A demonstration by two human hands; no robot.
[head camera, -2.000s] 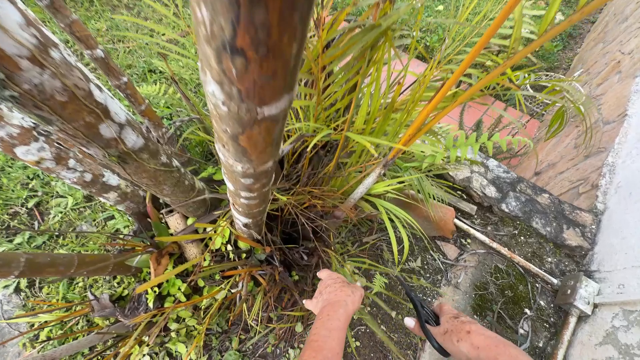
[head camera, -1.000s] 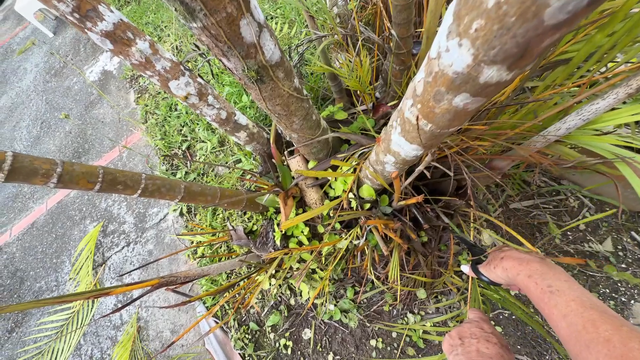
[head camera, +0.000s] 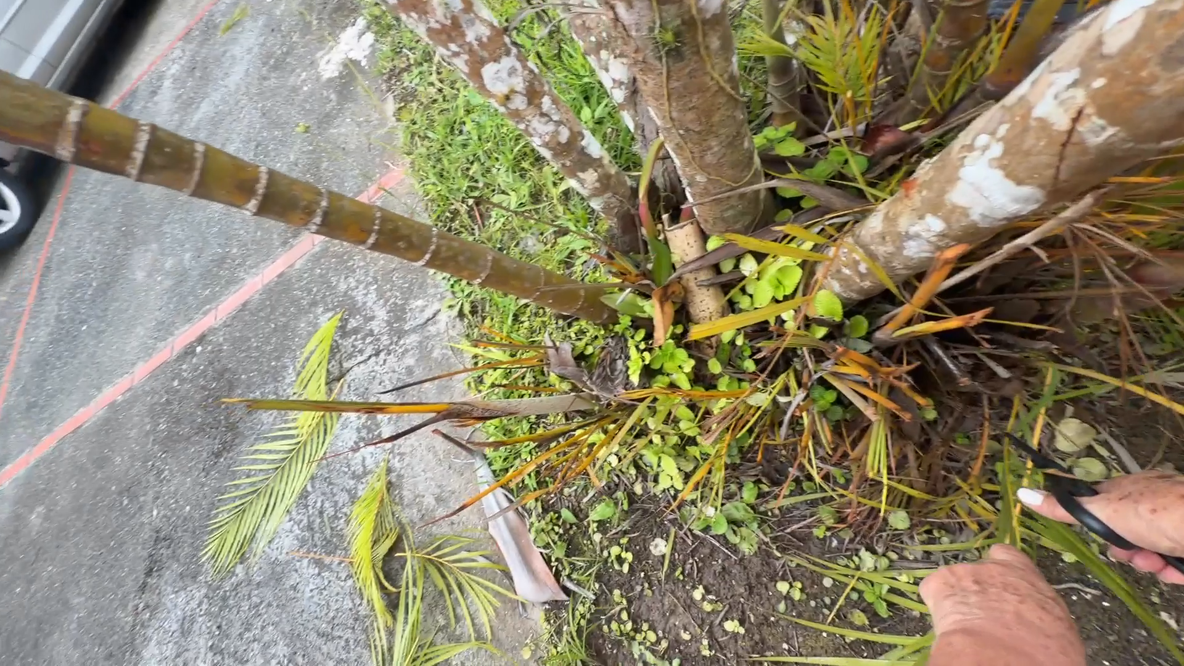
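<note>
At the right edge, my right hand [head camera: 1124,523] is closed around black-handled scissors [head camera: 1078,499], whose dark blades point up and left into the leaves. Just below and to its left, my left hand [head camera: 999,601] has its fingers curled beside long green palm leaflets [head camera: 1013,490]; whether it pinches one of them is hidden. Dry brown and orange leaf stubs [head camera: 888,388] fan out above both hands, at the foot of a thick trunk with white patches [head camera: 990,176].
A ringed palm stem [head camera: 314,208] slants across the upper left. More trunks [head camera: 703,111] rise behind. Cut palm fronds [head camera: 277,462] lie on grey pavement [head camera: 139,499] with a red line. A dry leaf sheath [head camera: 523,546] lies at the soil's edge. Part of a vehicle [head camera: 42,46] shows top left.
The view has swung left, toward the pavement. My right hand still has the scissors. My left hand, seen with fingers spread two seconds ago, is now curled close to the right one.
</note>
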